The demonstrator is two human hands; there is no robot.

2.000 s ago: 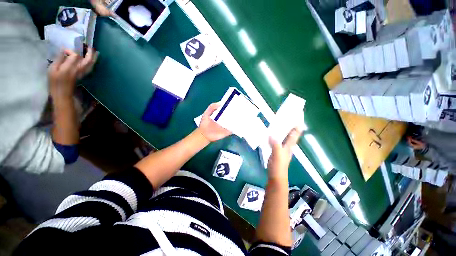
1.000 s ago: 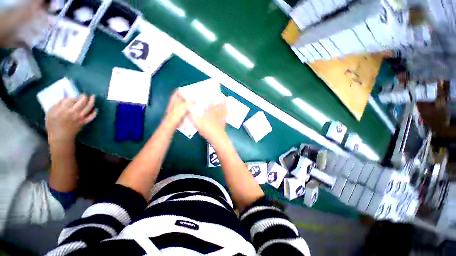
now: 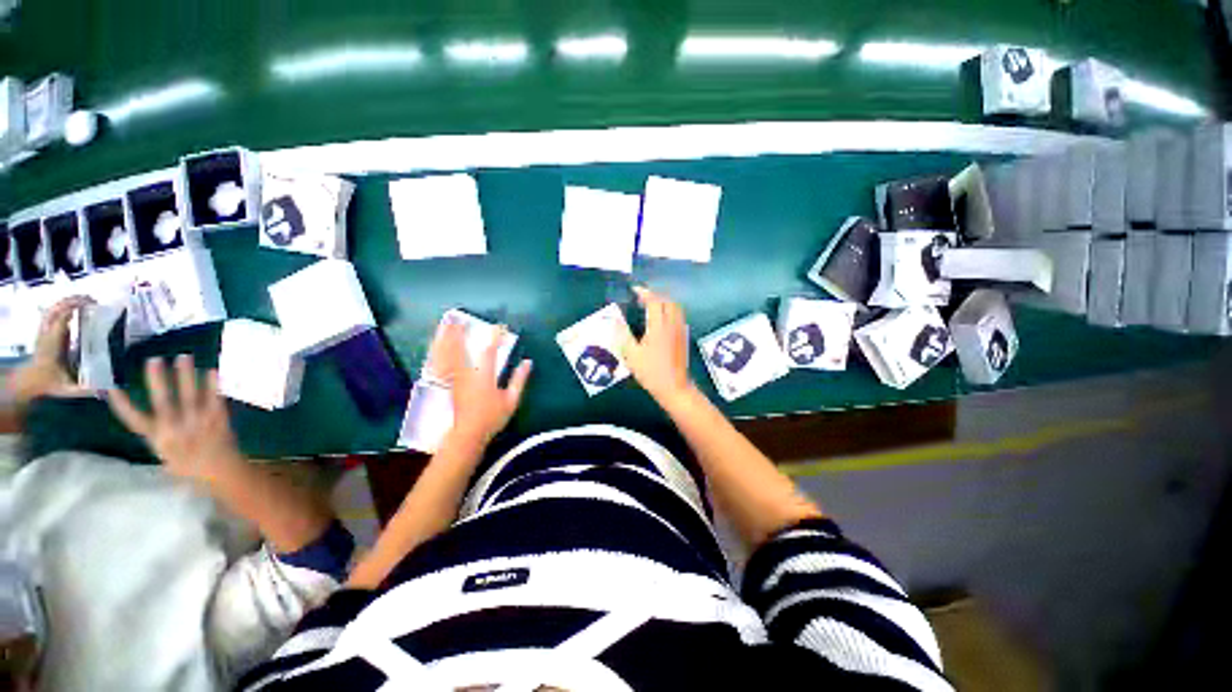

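My left hand (image 3: 476, 385) lies over a white open box part (image 3: 430, 414) near the table's front edge; part of it is hidden under the hand. My right hand (image 3: 659, 349) touches the right side of a white printed sleeve (image 3: 595, 354) with a black round picture, fingers pointing away from me. Two plain white squares, the left one (image 3: 599, 227) and the right one (image 3: 678, 218), lie side by side beyond my right hand. Another plain white square (image 3: 438, 215) lies further left.
Several printed boxes (image 3: 740, 354) lie to the right, before open dark boxes (image 3: 847, 260) and stacked boxes (image 3: 1148, 230). A dark blue phone (image 3: 368, 373) lies left of my left hand. A neighbour's hands (image 3: 184, 416) are at the left, near a carton of black compartments (image 3: 156, 223).
The view has turned and the table now runs level. My hands have moved apart from the white parts they held together. My right hand is now at a printed sleeve.
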